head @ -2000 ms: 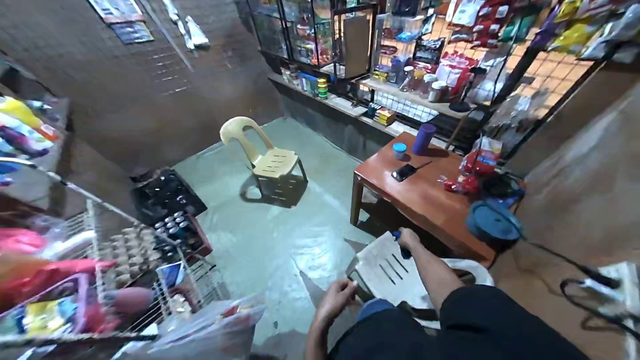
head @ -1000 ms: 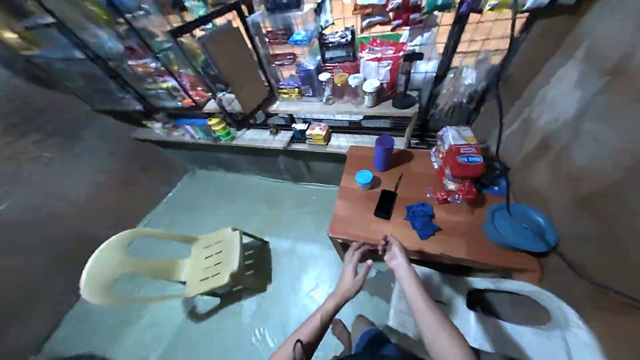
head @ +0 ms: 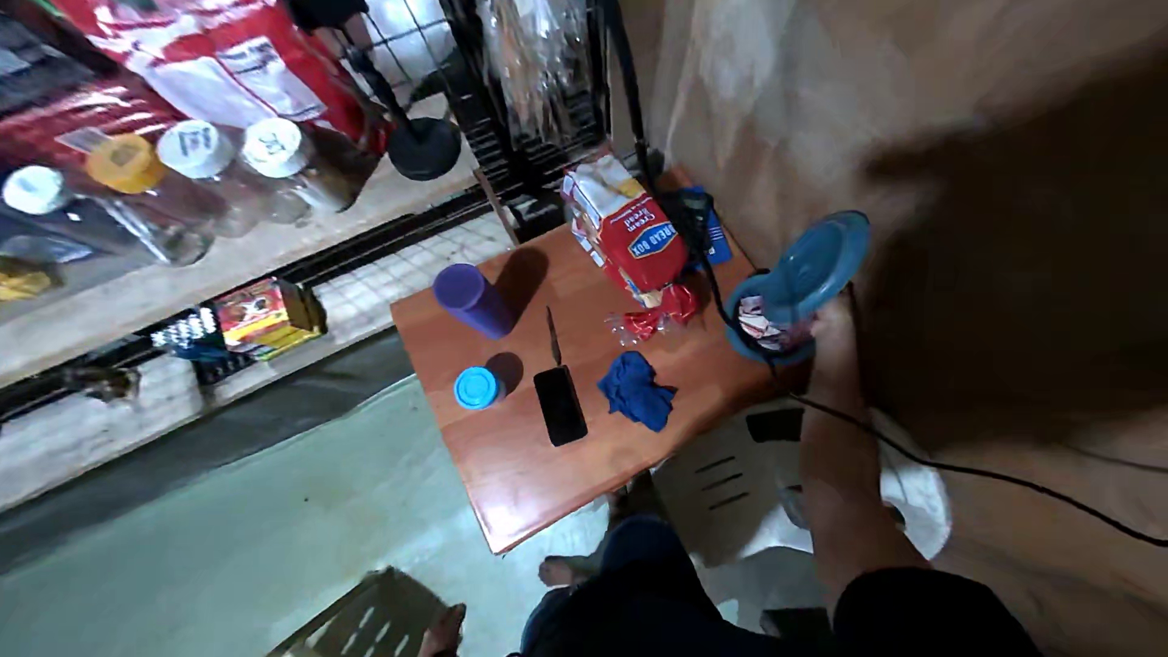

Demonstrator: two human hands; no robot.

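Note:
At the table's right end, my right hand (head: pixel 830 324) is at the lower edge of a tilted, see-through blue plastic lid (head: pixel 821 260), its fingers partly hidden. Under the lid stands a round blue tub (head: pixel 744 338) with pinkish-white papers or packets (head: pixel 762 324) inside. My left hand (head: pixel 444 630) shows only in part at the bottom edge, beside a plastic chair (head: pixel 365 620); its grip is unclear. A crumpled dark blue cloth (head: pixel 637 391) lies on the wooden table (head: pixel 511 474), next to a black phone (head: pixel 560 405) and a thin dark pointed object (head: pixel 554 336).
A purple tumbler (head: pixel 474 301), a blue-lidded container (head: pixel 478 388) and a red bread bag (head: pixel 634 237) stand or lie on the table. A black cable (head: pixel 912 456) crosses by the tub. A white plastic chair (head: pixel 730 493) is below, with a wall at right and jars (head: pixel 274 151) on a shelf.
My right hand has moved from before the table to the blue tub, whose lid is now raised. My left hand has moved away from the right one, down to the left. The view has swung closer.

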